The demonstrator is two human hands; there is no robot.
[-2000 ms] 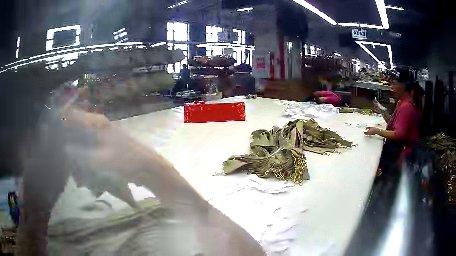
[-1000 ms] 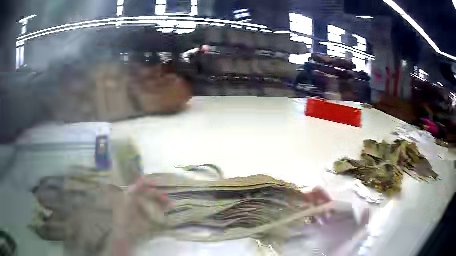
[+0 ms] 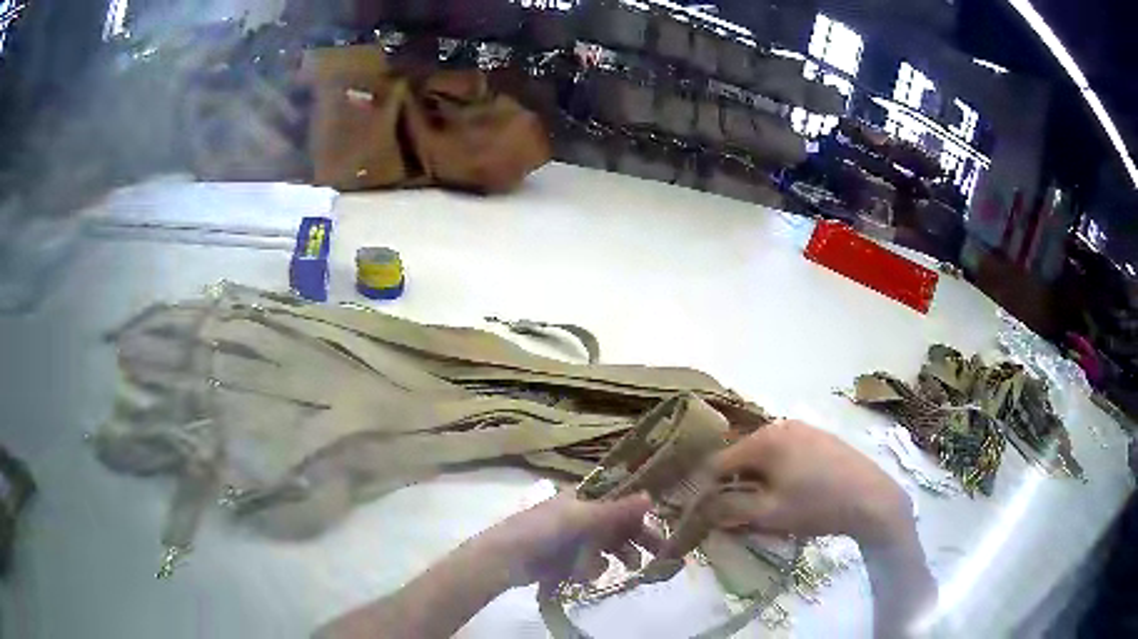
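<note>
A big pile of khaki webbing straps (image 3: 362, 399) lies across the table in front of me. Small gold hooks (image 3: 799, 568) show at its right end, beside my right hand. My left hand (image 3: 593, 531) and my right hand (image 3: 786, 481) are bare and close together at that end. Both hold one khaki strap (image 3: 661, 443), which stands up in a loop between them. Its loose part hangs in a curve below my left hand. The fingertips are partly hidden by the webbing.
A blue box (image 3: 311, 258) and a round yellow and blue item (image 3: 379, 272) stand behind the pile. White sheets (image 3: 225, 206) lie back left, with brown bags (image 3: 412, 131) behind. A red crate (image 3: 871, 266) and a second strap pile (image 3: 967, 412) are on the right.
My view has swung left and down from the person at the table's right side. My hands, earlier blurred and apart over the pile, are now together on a strap at its right end.
</note>
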